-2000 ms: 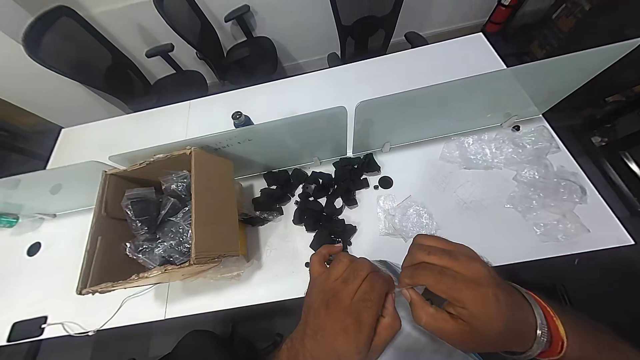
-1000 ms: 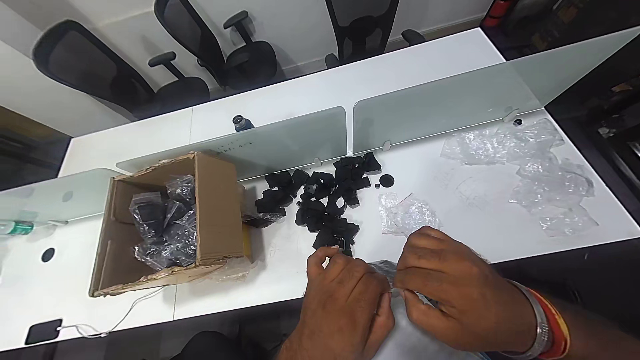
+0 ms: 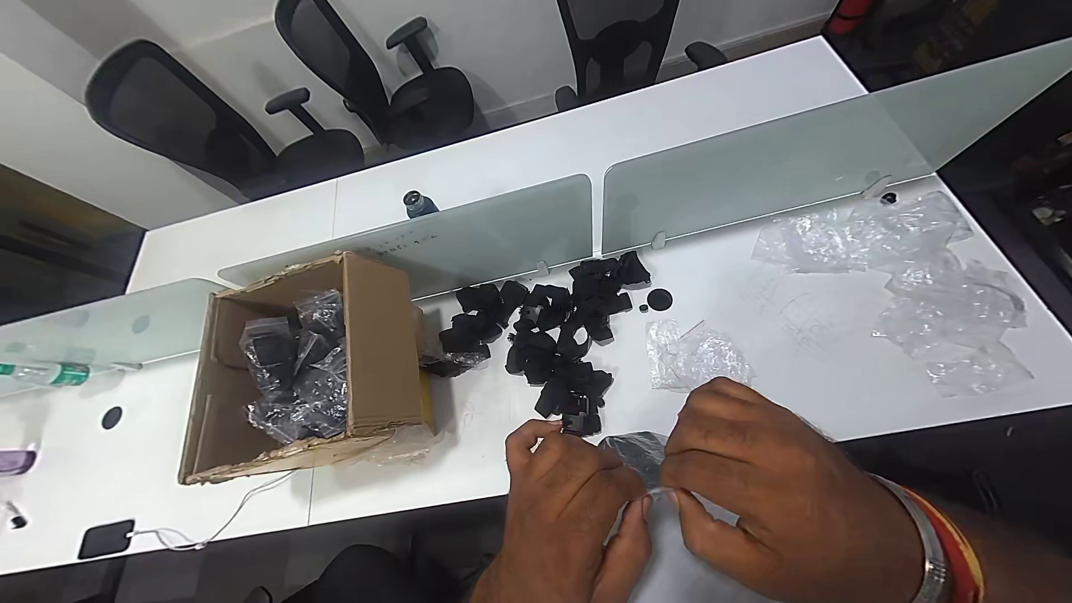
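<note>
My left hand [image 3: 574, 507] and my right hand [image 3: 770, 486] meet at the near edge of the white table, thumbs and fingertips pinching the edge of a clear plastic bag [image 3: 641, 452]. Something dark shows through the bag between the hands; the rest is hidden. Just beyond my left fingertips lies a pile of small black plastic parts [image 3: 553, 356]. A small crumpled clear bag [image 3: 699, 356] rests past my right hand. To the left, an open cardboard box [image 3: 385, 343] on its side holds several bagged black parts [image 3: 297, 368].
Frosted glass dividers [image 3: 502, 226] run across the table. Flattened clear plastic bags [image 3: 921, 285] cover its right part. A black disc [image 3: 659, 299] lies by the pile. Farther left are a green-capped bottle [image 3: 50, 373], a black square pad [image 3: 106, 539] and a white cable [image 3: 226, 523]. Office chairs [image 3: 427, 105] stand behind.
The view has shifted slightly. Both hands keep hold of the bag, and its dark part now shows more between them.
</note>
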